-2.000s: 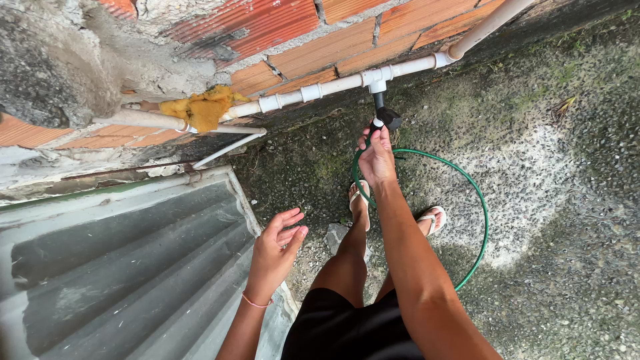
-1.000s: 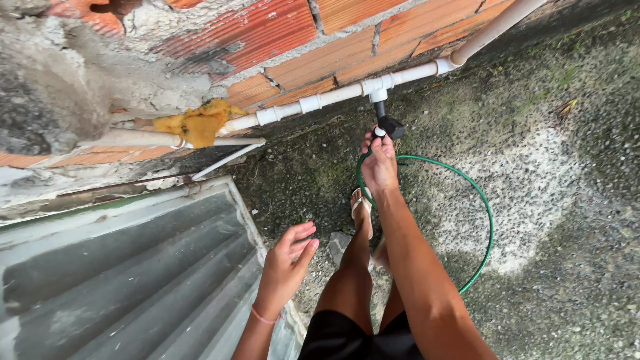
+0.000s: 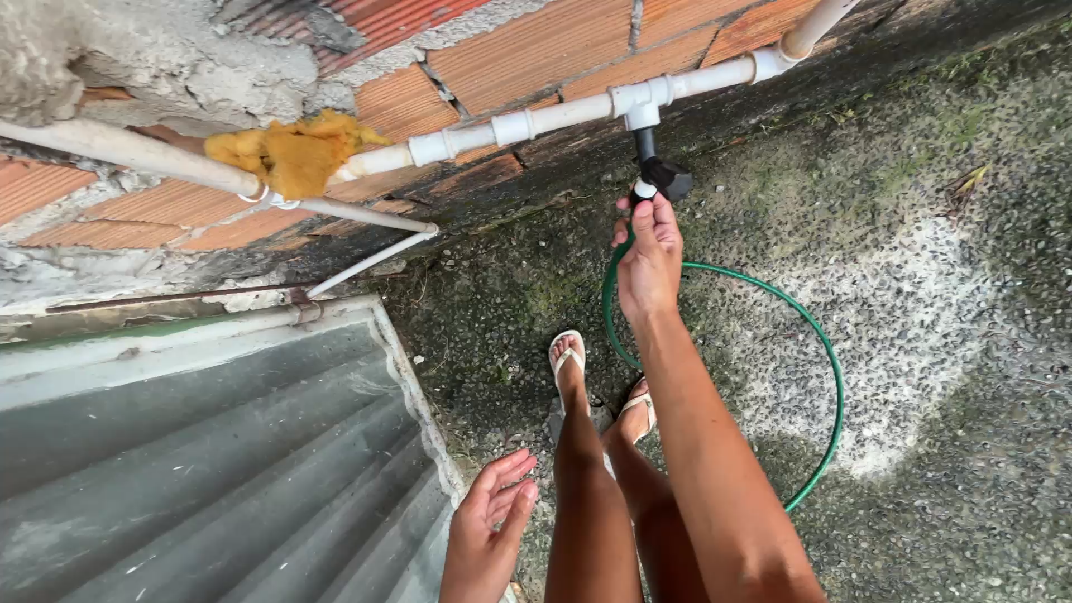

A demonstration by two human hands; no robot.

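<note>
My right hand (image 3: pixel 650 251) grips the end fitting of a green garden hose (image 3: pixel 829 352), just below a black plastic tap (image 3: pixel 668 177). A white piece (image 3: pixel 644 189) shows at my fingertips. The tap hangs on a dark stub from a white PVC tee (image 3: pixel 643 99) in the pipe along the brick wall. The joint between hose and tap is partly hidden by my fingers. My left hand (image 3: pixel 494 523) hangs at the bottom centre with its fingers loosely bent, holding nothing.
Yellow foam (image 3: pixel 301 155) sits around the pipe at the upper left. Thinner pipes (image 3: pixel 373 261) branch below it. A grey corrugated panel in a frame (image 3: pixel 389 335) fills the lower left. My feet in white flip-flops (image 3: pixel 568 356) stand on rough concrete ground (image 3: pixel 921 293), with the hose looping beside them.
My left hand has moved down and away from the wall. My right hand stays at the tap with the hose end.
</note>
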